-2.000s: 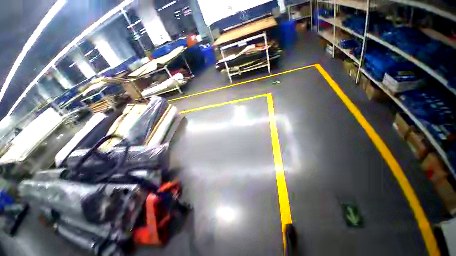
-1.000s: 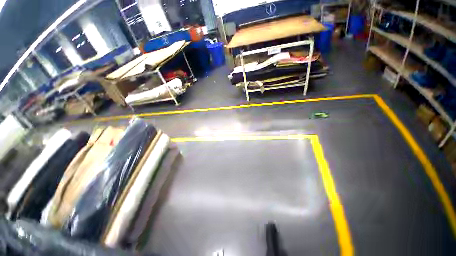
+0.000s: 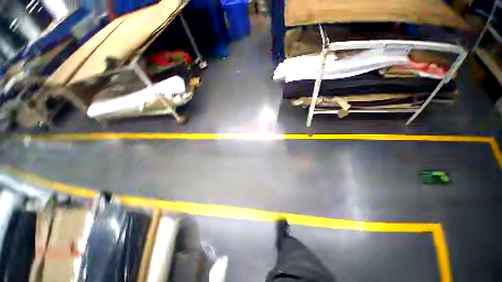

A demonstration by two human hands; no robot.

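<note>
Neither of my hands is in view. My dark trouser leg and shoe show at the bottom, over the grey floor near a yellow line. At the lower left lie several long material rolls, among them a dark one in shiny plastic wrap and a pale one. A small white shape shows at the bottom edge beside them; I cannot tell what it is.
A white-framed rack with a brown board on top holds white and dark sheets at the back right. A second rack with a tan sheet top stands at the back left. A blue bin stands behind, between them. Yellow lines cross the floor.
The view has moved forward and turned down and left. The racks are closer and larger, the rolls sit lower at the left, and the right-hand shelving is almost out of view.
</note>
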